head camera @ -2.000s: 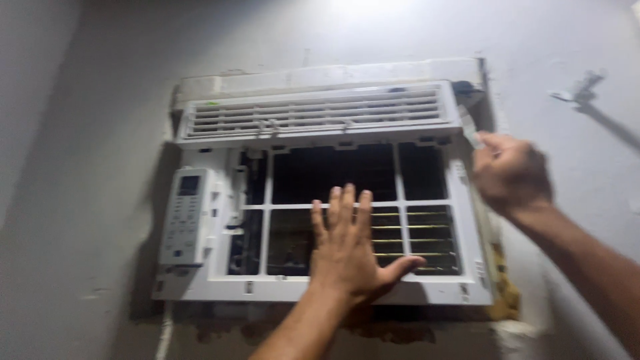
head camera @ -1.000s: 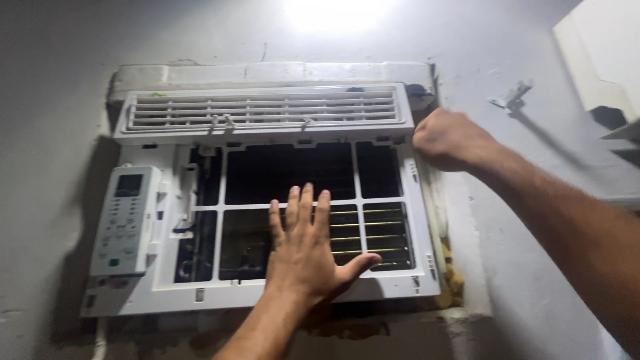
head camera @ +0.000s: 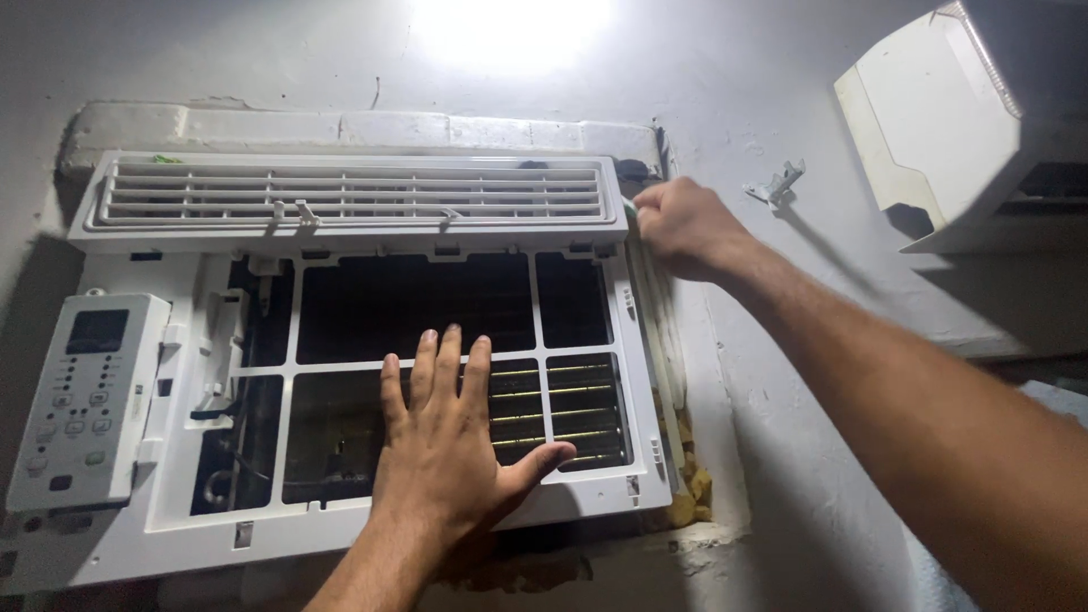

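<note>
A window air conditioner's white plastic front frame (head camera: 586, 500) covers an opening in the wall, with dark coil showing behind its grid. My left hand (head camera: 442, 425) lies spread over the lower middle of that grid, fingers apart, holding nothing. Beside the upper right corner, level with the louvred air outlet (head camera: 357, 194), my right hand (head camera: 688, 228) is closed around a small tool, of which only a pale and green bit shows; its kind cannot be told. On the left side of the frame is the control panel (head camera: 89, 399) with a dark display and buttons.
A metal bracket (head camera: 775, 185) sticks out of the wall right of my right hand. Farther right hangs a white wall-mounted unit (head camera: 935, 127). Yellow foam (head camera: 693, 493) fills the gap at the frame's lower right edge. A painted ledge (head camera: 391, 129) runs above the outlet.
My right hand has stayed near the upper right corner, but its grip has turned and the pale tool, plain earlier, is now mostly hidden. My left hand remains on the grid. The view has shifted right.
</note>
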